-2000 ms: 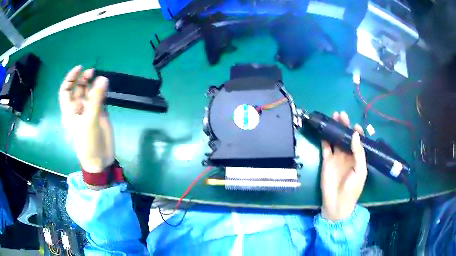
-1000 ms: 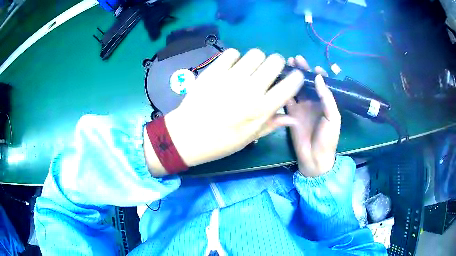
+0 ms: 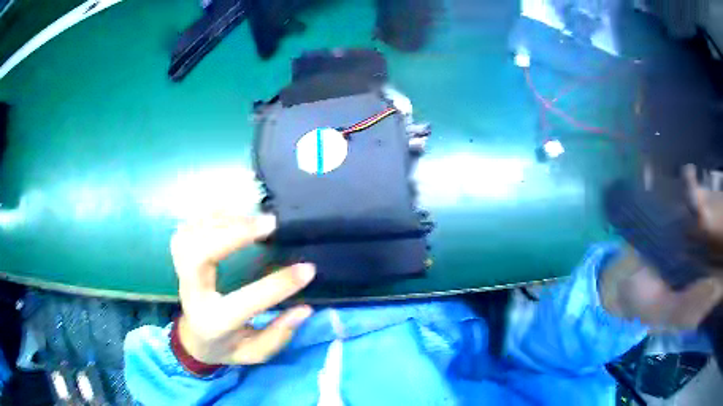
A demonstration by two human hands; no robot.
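Observation:
The black blower housing (image 3: 357,186) lies flat in front of me, with a round white label and thin coloured wires on top. A black cover strip (image 3: 361,258) sits along its near straight edge; the silver ribbed bar is not visible. My left hand (image 3: 234,293) grips the strip's left end, with fingertips on the strip and at the housing's lower left corner. My right hand (image 3: 666,289) is at the far right, blurred, around the dark electric screwdriver (image 3: 654,230), away from the housing. The screwdriver's tip cannot be made out.
Black plastic parts (image 3: 208,36) lie at the back left, and more dark parts stand at the back centre. A metal box (image 3: 575,20) is cut off at the upper right. Red wires with a white connector (image 3: 550,148) lie on the green bench (image 3: 119,158).
The black strip now covers the ribbed bar. My left hand has moved from the screwdriver to the housing's lower left. My right hand has moved right with the screwdriver.

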